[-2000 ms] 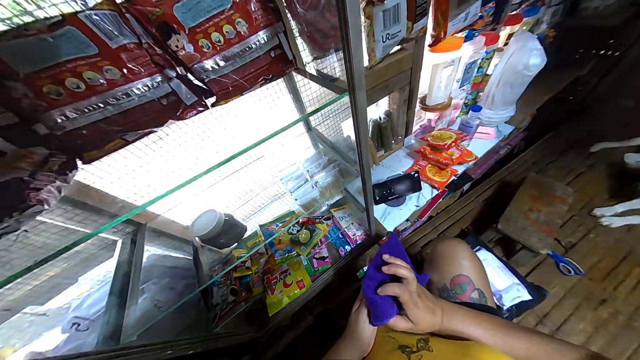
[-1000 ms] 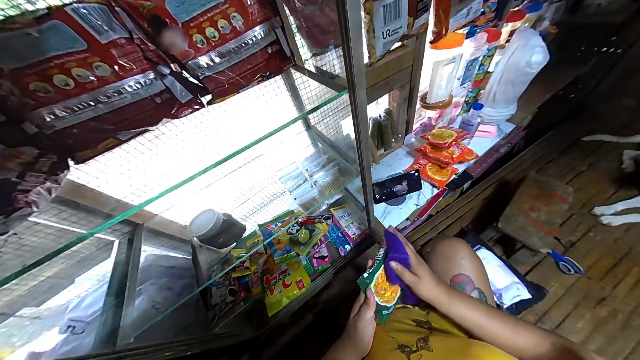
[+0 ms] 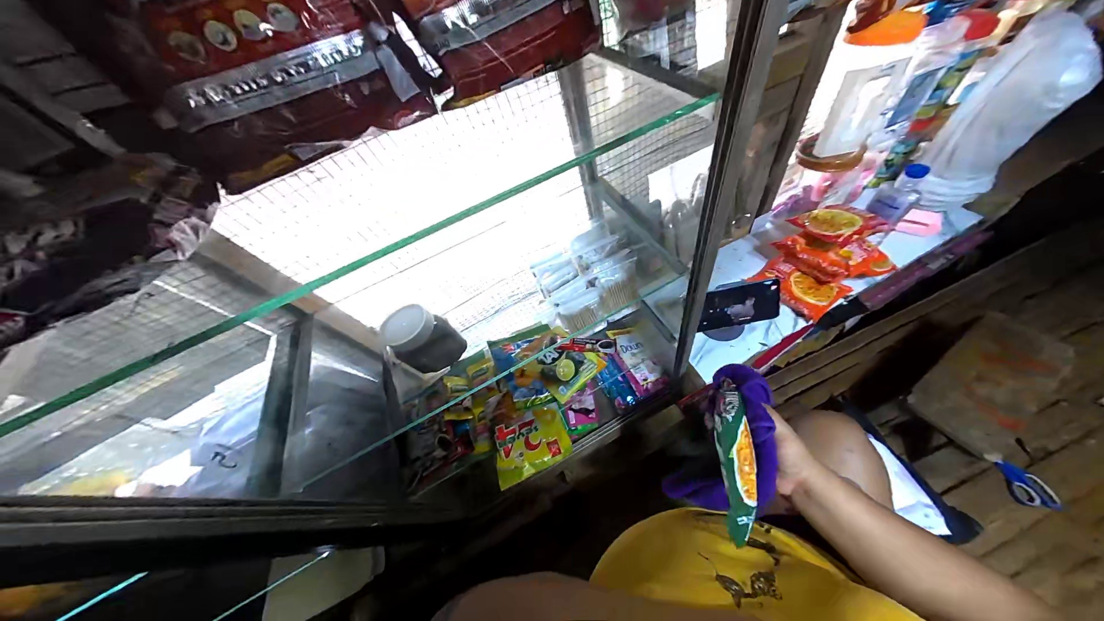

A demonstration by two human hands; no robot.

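Observation:
A purple cloth (image 3: 761, 414) is bunched in my right hand (image 3: 789, 461), at the lower middle right. The green snack packet (image 3: 742, 466) is held upright against the cloth, with its narrow side partly turned to the camera. Most fingers of this hand are hidden behind the cloth and packet. Some bare skin, apparently of my left arm, shows at the bottom edge, but my left hand is out of view. Left of the packet, inside the glass case, lie colorful sachets (image 3: 561, 371) beside a lidded jar (image 3: 423, 336).
A wooden-framed glass display case (image 3: 720, 207) fills the left and middle. Beyond it, orange packets (image 3: 811, 289), a phone (image 3: 739, 304) and bottles stand or lie on a white-covered shelf. Blue-handled scissors (image 3: 1026, 487) and a worn board (image 3: 992, 379) are on the slatted floor.
Two seconds ago both hands were on the purple cloth; one second ago the green packet showed between them. Now my left hand has left the packet and gone from view.

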